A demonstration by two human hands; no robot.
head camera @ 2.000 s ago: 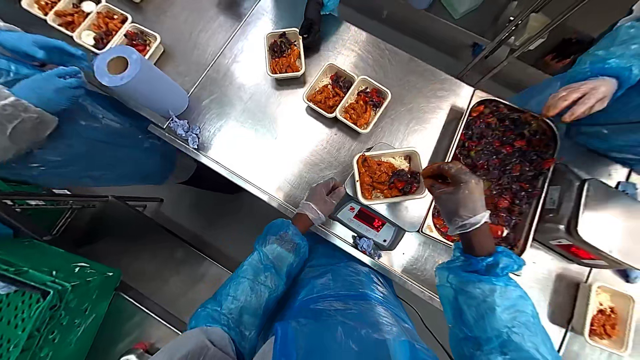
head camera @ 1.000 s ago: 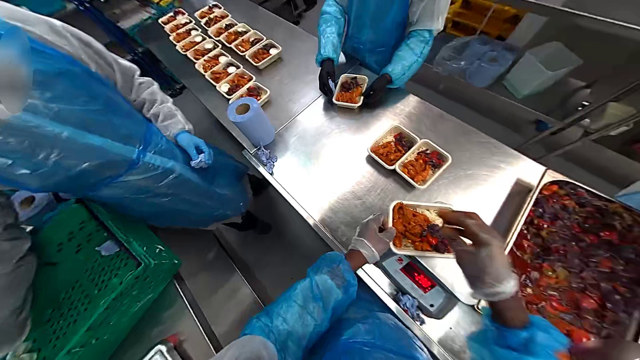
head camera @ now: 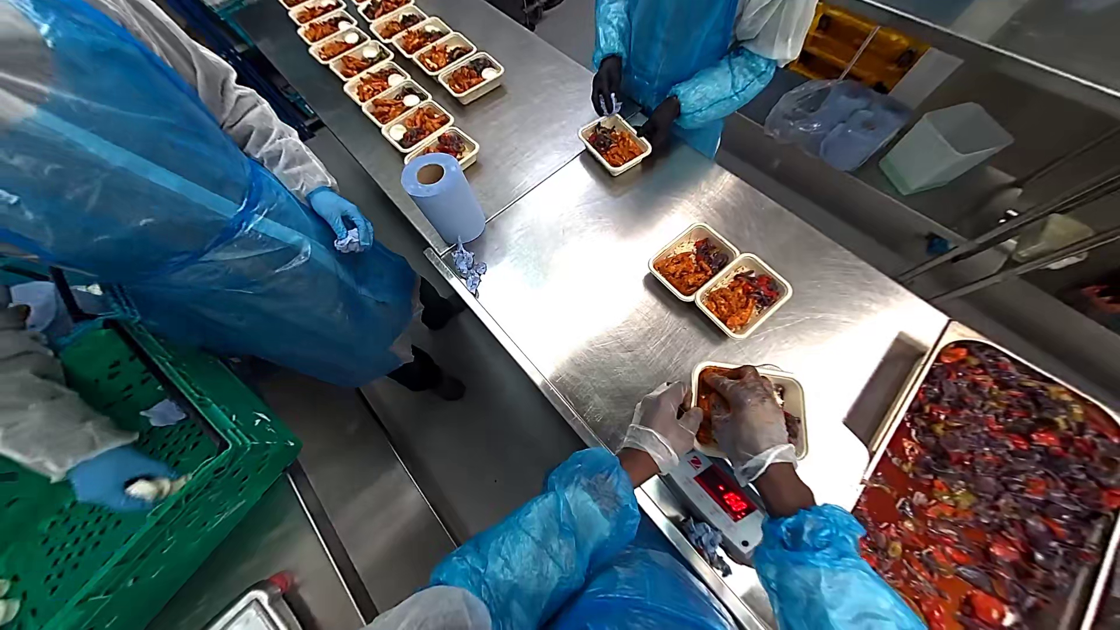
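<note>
A food tray (head camera: 794, 394) with orange-red food rests on a digital scale (head camera: 722, 499) with a lit red display, near the table edge. Gloved in clear plastic, my left hand (head camera: 662, 423) grips the tray's left rim. My right hand (head camera: 750, 416), gloved likewise, reaches down into the tray, its fingertips on the food and partly hidden. Two filled trays (head camera: 694, 261) stand side by side just beyond. To the right is a large metal pan (head camera: 997, 490) of cooked red and dark purple vegetables.
A co-worker in black gloves holds a filled tray (head camera: 615, 145) across the table. Rows of filled trays (head camera: 420, 125) stand farther off, near a blue paper roll (head camera: 444, 199). Crumpled paper (head camera: 468, 267) lies at the edge. Co-workers stand left by a green crate (head camera: 219, 464).
My right hand has moved from the tray's right side to over its food. The view swung left after the oldest frame. The black-gloved co-worker's tray has come down onto the table.
</note>
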